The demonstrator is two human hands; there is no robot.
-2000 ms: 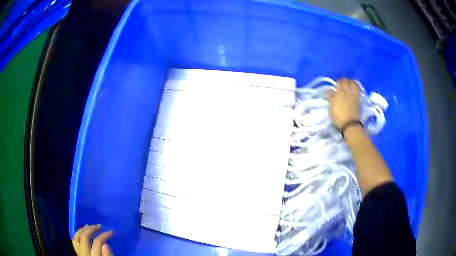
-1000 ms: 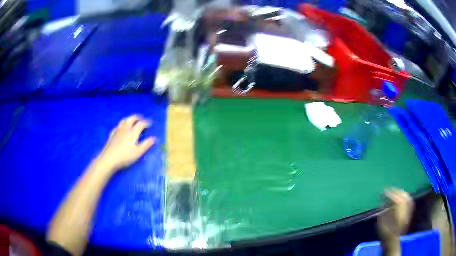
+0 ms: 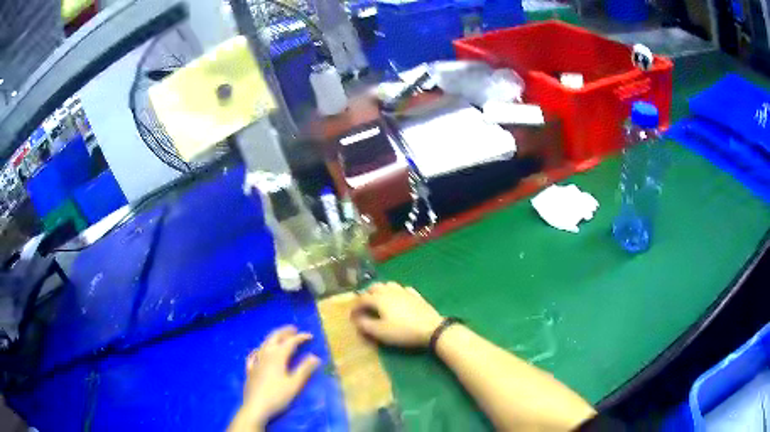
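My left hand (image 3: 277, 371) is over the blue sheeting (image 3: 194, 371) on the bench, low in the view, with its fingers apart and nothing in it. My right hand (image 3: 397, 316), with a dark band at the wrist, is at the tan strip (image 3: 355, 359) where the blue and green surfaces meet. Its fingers are curled and partly hidden; I cannot tell if they hold anything.
A clear bottle (image 3: 639, 190) with a blue cap and a crumpled white lump (image 3: 566, 207) are on the green mat (image 3: 498, 278). Behind are a red tote (image 3: 604, 118), notebook (image 3: 460, 139), phone (image 3: 369, 152) and pen holder (image 3: 338, 261). A blue tote rim (image 3: 705, 380) is at lower right.
The view has gone from inside the blue tote to the bench. Since the last earlier frame, my right hand has moved left from the bench's front edge to the tan strip.
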